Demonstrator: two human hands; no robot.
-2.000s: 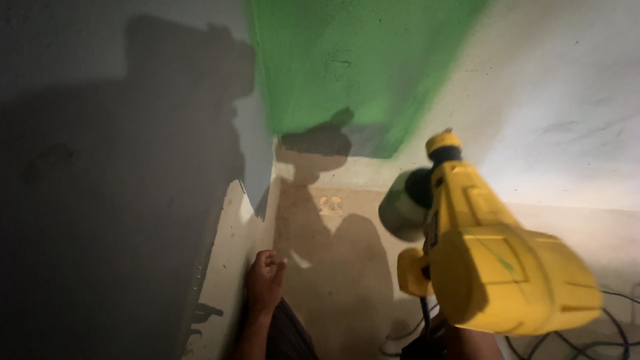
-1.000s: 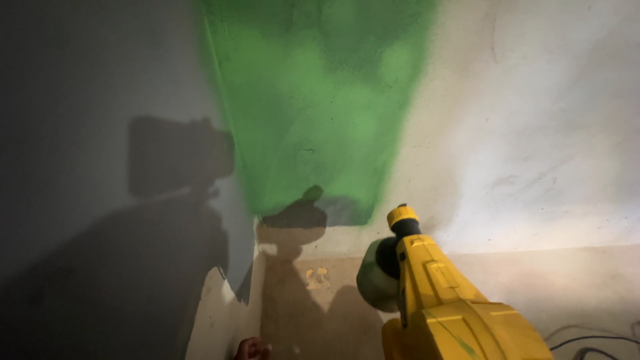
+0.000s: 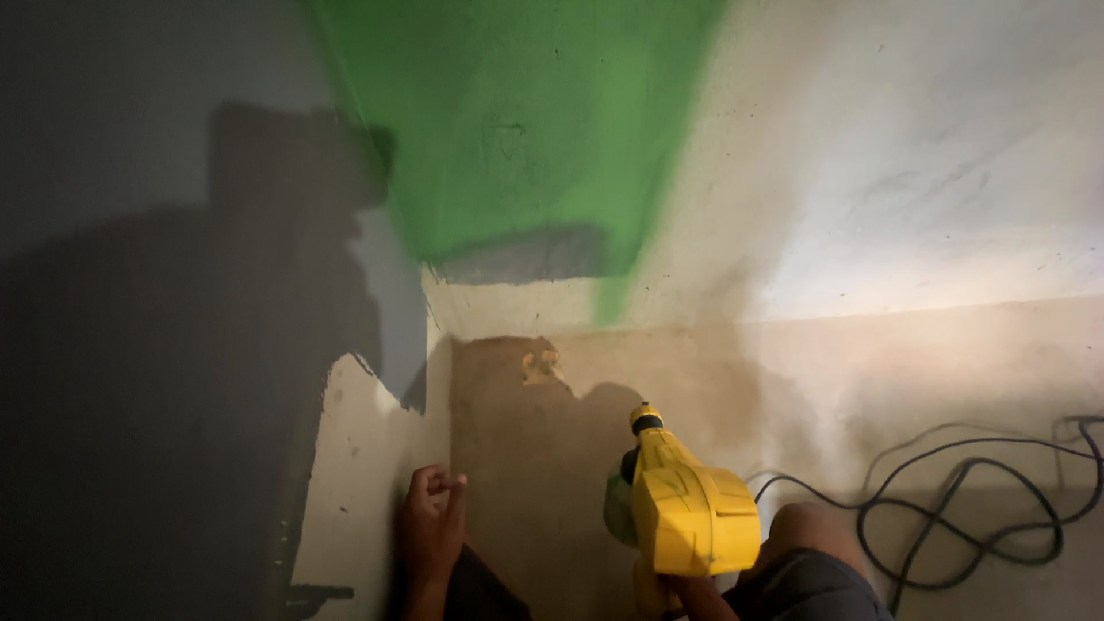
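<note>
A yellow electric paint sprayer (image 3: pixel 699 517) points away from me at the lower right, its nozzle above the floor near the wall's foot. My right hand (image 3: pixel 681 591), mostly hidden beneath its body, is shut on the handle. A translucent paint cup (image 3: pixel 619 509) with greenish contents hangs on the sprayer's left side. Green paint (image 3: pixel 535 129) covers a broad band of the wall by the corner, with a narrow strip reaching down to the floor line. My left hand (image 3: pixel 435 517) is at the left wall, fingers curled and holding nothing; whether it touches the wall cannot be told.
A dark gray painted wall (image 3: pixel 129 345) with a ragged unpainted lower part (image 3: pixel 354 466) rises at left. Black cable (image 3: pixel 966 543) lies in loops on the floor at right, by my bent knee (image 3: pixel 806 526). A pale patch (image 3: pixel 542 366) marks the tan floor (image 3: pixel 535 483).
The sprayer has gone lower and its nozzle now sits below the wall's foot in view. A narrow green strip now reaches the floor line. My left hand shows more fully than one second ago.
</note>
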